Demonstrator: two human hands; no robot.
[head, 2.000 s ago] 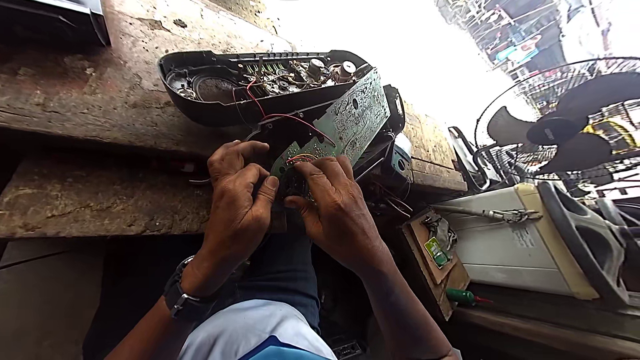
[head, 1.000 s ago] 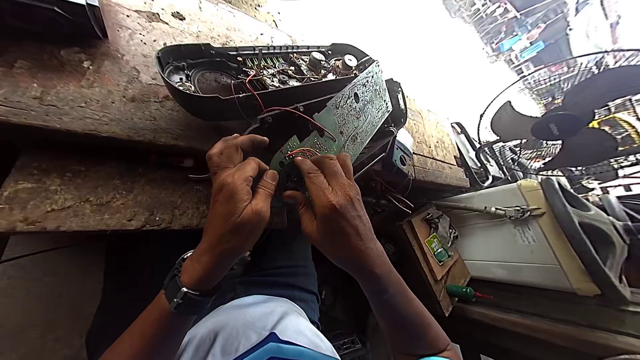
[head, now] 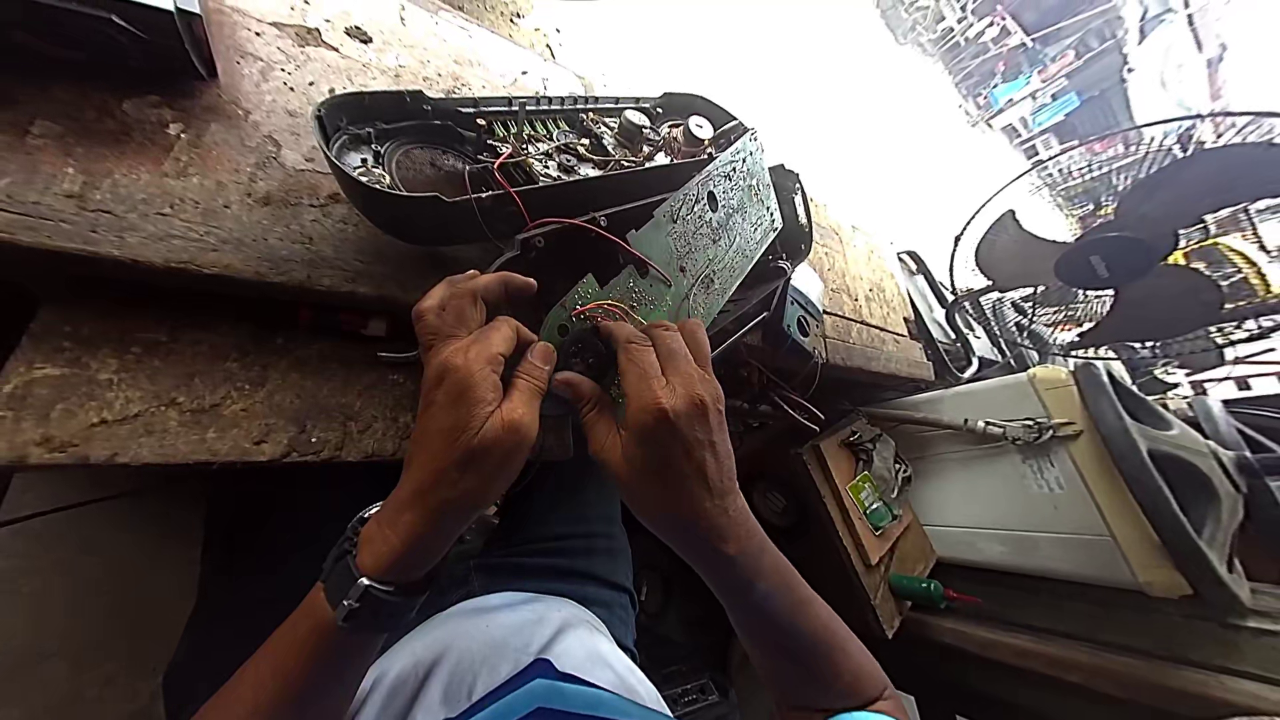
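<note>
A green circuit board (head: 715, 225) leans across a black plastic housing, solder side up. My left hand (head: 475, 370) pinches its lower left edge between thumb and fingers. At a round black part (head: 585, 352) on the board's lower end, my right hand (head: 660, 420) has its thumb and fingertips closed in; the fingers partly hide that part. Thin orange and red wires (head: 605, 310) run just above it. Behind lies an open black casing half (head: 430, 215) with a speaker, coils and electronic parts inside. A red wire (head: 590, 228) loops from the casing to the board.
The worn wooden bench (head: 200, 390) has a dark gap between its planks. On the right are a small wooden box (head: 850, 500) with a green packet, a green bottle (head: 915, 590) with a red tip, a white appliance (head: 1010, 490) and a black fan (head: 1110, 262). A dark object sits top left.
</note>
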